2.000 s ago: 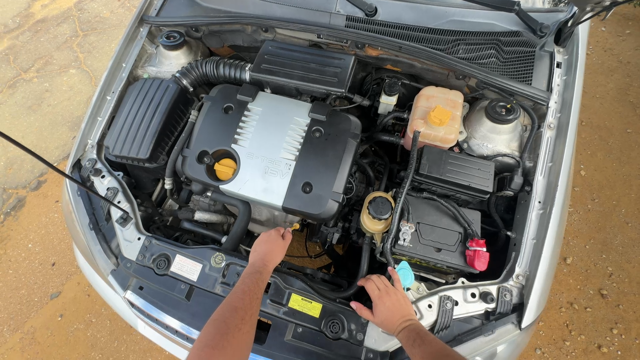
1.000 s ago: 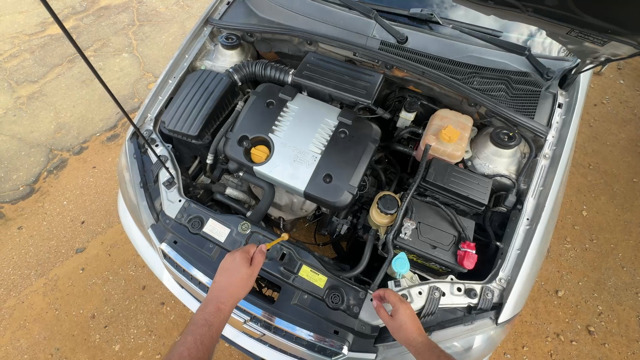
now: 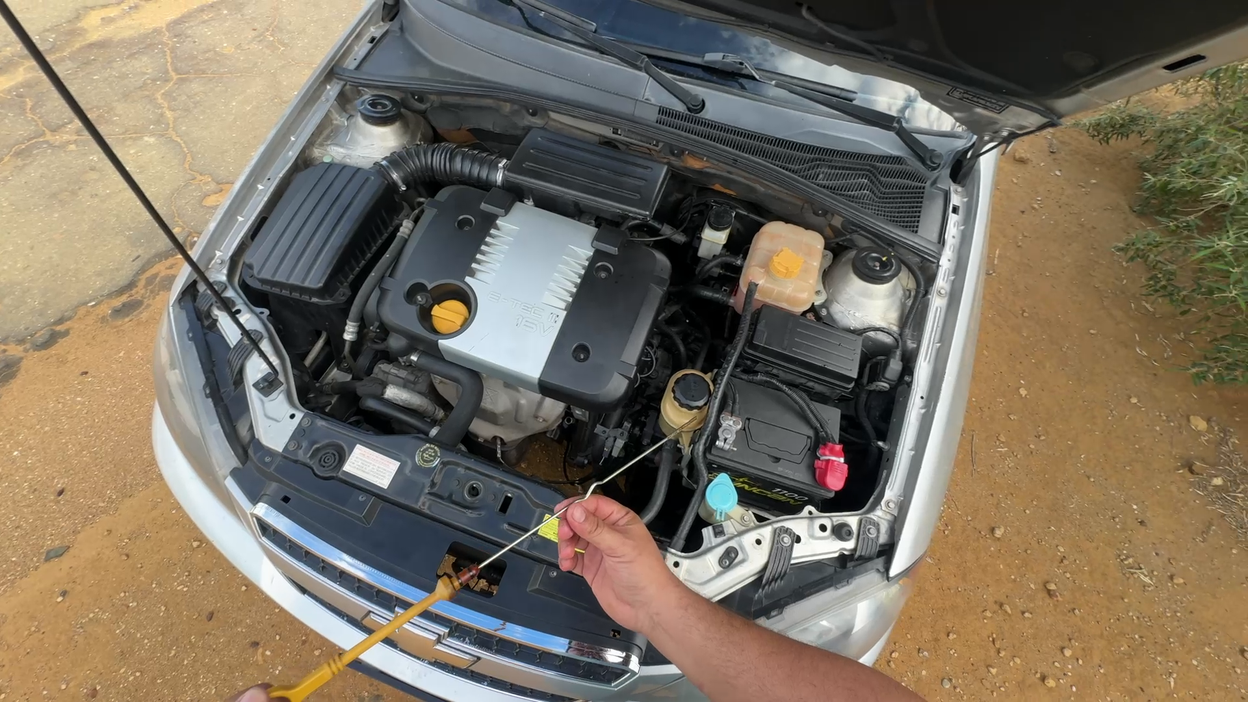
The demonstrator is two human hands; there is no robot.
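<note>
My right hand (image 3: 616, 551) pinches the thin metal rod of an engine oil dipstick (image 3: 526, 536) between thumb and fingers, over the front edge of the engine bay. The dipstick's yellow plastic handle (image 3: 375, 636) runs down to the lower left, where only a fingertip of my left hand (image 3: 255, 693) shows at its end. Toward the upper right, the rod's tip appears in front of the power steering fluid reservoir (image 3: 685, 402). Behind stands the engine cover (image 3: 522, 292) with a yellow oil filler cap (image 3: 449, 316).
A thin prop rod (image 3: 136, 185) rises at the left, and the raised hood (image 3: 975, 49) hangs over the upper right. Near my right hand are the battery (image 3: 770, 439), a turquoise washer cap (image 3: 721, 495) and the chrome grille trim (image 3: 439, 609). A bush (image 3: 1194, 224) grows at the right.
The dipstick has come out over the front of the car, its metal rod now in plain view. My right hand has moved left from near the turquoise cap onto the rod.
</note>
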